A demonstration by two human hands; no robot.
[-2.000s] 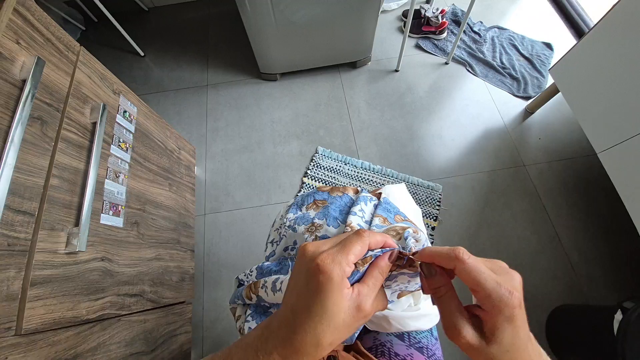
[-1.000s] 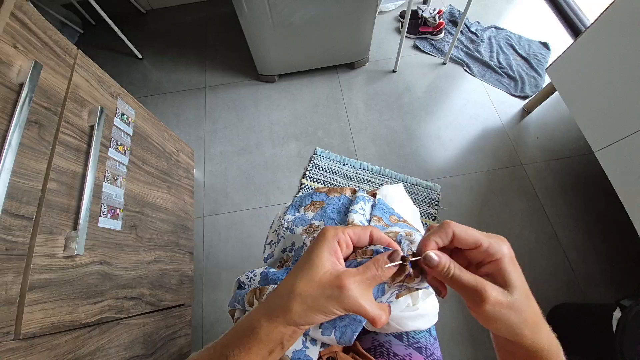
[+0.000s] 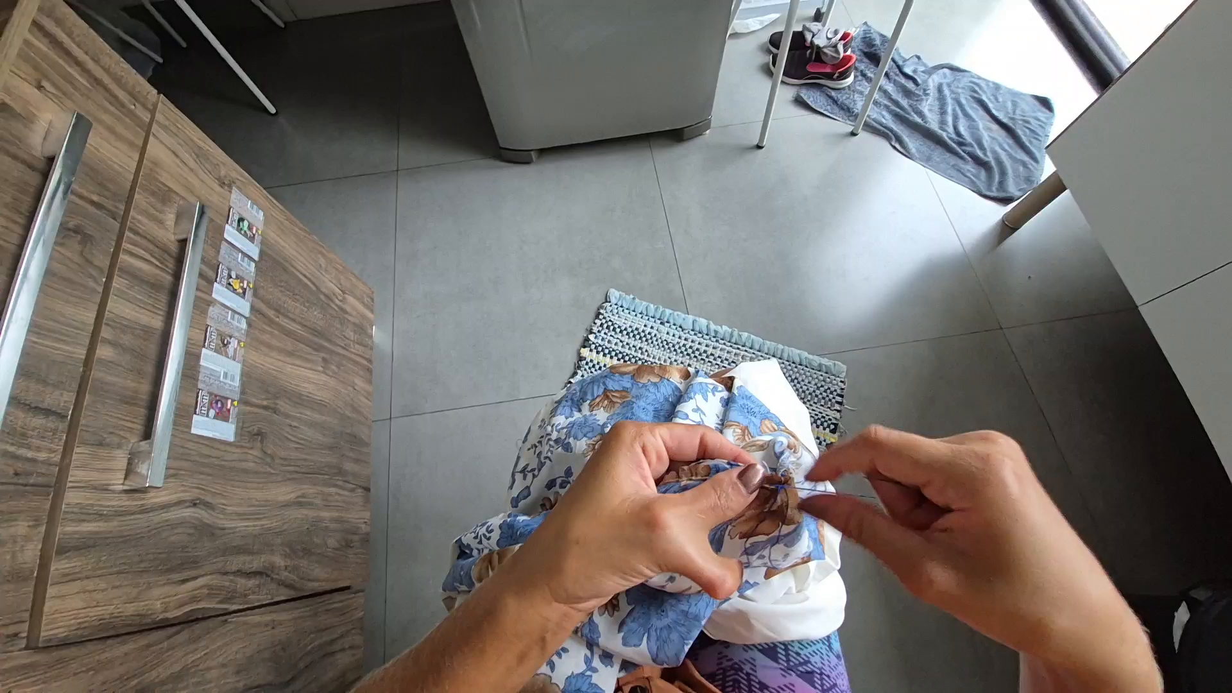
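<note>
A white fabric with blue and brown flowers [image 3: 664,626] lies bunched over the person's lap, with a plain white part [image 3: 784,606] at its right. My left hand [image 3: 654,520] pinches a gathered fold of the floral fabric between thumb and forefinger. Just right of that fold, my right hand [image 3: 962,520] has its thumb and forefinger close together on a thin sewing needle [image 3: 816,489], only partly visible. A fine blue thread shows near the pinched fold. Purple patterned cloth [image 3: 770,664] shows beneath the fabric.
A woven rag rug [image 3: 712,342] lies on the grey tiled floor ahead. Wood-grain cabinet doors with a metal handle [image 3: 173,346] stand at the left. Farther off are a grey appliance [image 3: 597,67], shoes [image 3: 818,67] and a blue-grey towel [image 3: 962,115]. A white cabinet [image 3: 1155,144] stands at the right.
One second ago the needle lay across the fold between both hands' fingertips; now my right hand has moved slightly right, off the fold. My left hand keeps its pinch on the fabric.
</note>
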